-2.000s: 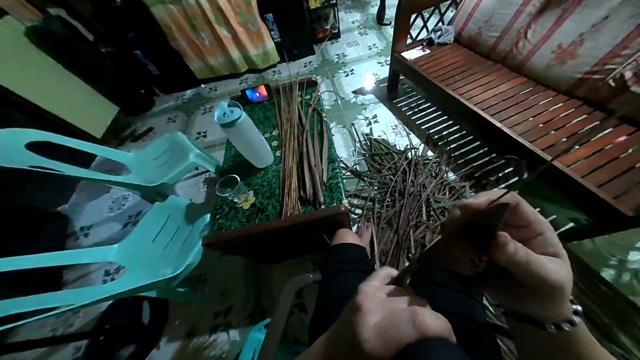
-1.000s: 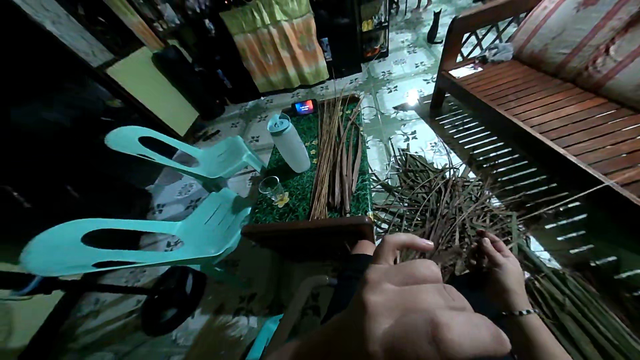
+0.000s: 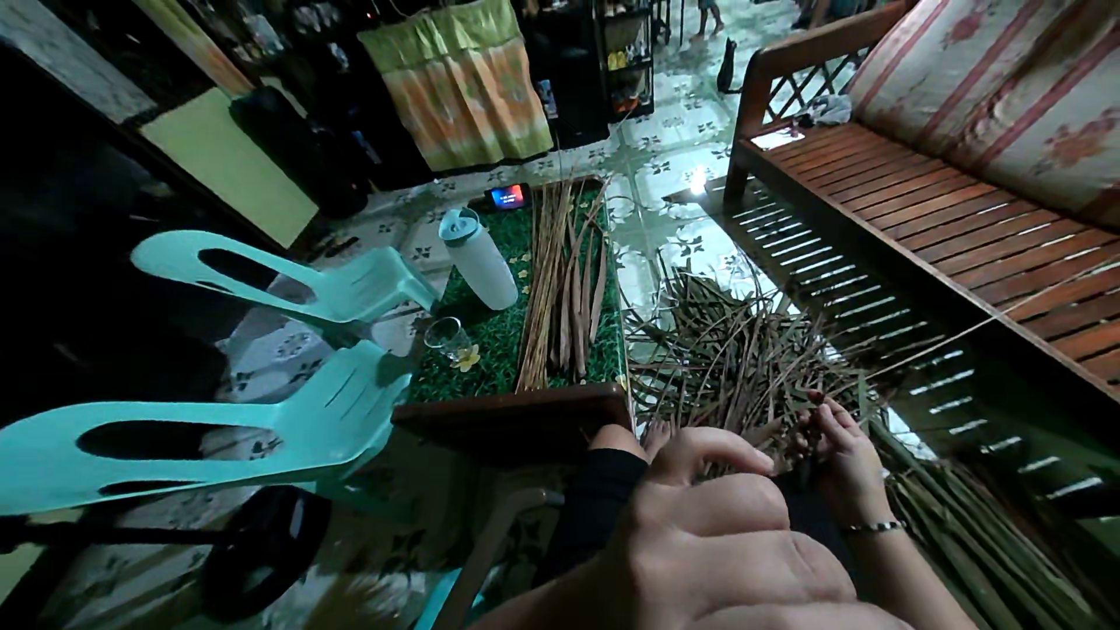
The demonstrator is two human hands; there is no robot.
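Note:
My left hand (image 3: 735, 534) fills the lower foreground, back toward the camera, fingers curled and index finger bent; whatever lies inside its fingers is hidden. Beyond it to the right, my right hand (image 3: 844, 446), with a beaded bracelet at the wrist, pinches something thin and dark, and a long thin strip (image 3: 989, 324) runs from near its fingertips over the bench edge. Both hands are above my lap, close to a loose heap of dried leaf strips (image 3: 744, 350) on the floor. Long thin sticks (image 3: 544, 280) and flat brown leaf strips (image 3: 582, 297) lie lengthwise on the low table.
The low table (image 3: 512, 404) also bears a lidded bottle (image 3: 483, 267), a clear glass (image 3: 446, 337) and a lit phone (image 3: 507, 197). Teal plastic chairs (image 3: 324, 411) stand left, a slatted wooden bench (image 3: 945, 210) right. More long leaves (image 3: 980, 525) lie at lower right.
My left hand has come up nearer the camera and looms larger, apart from my right hand; two seconds ago they were closer together around a dark strip or blade. The view has shifted.

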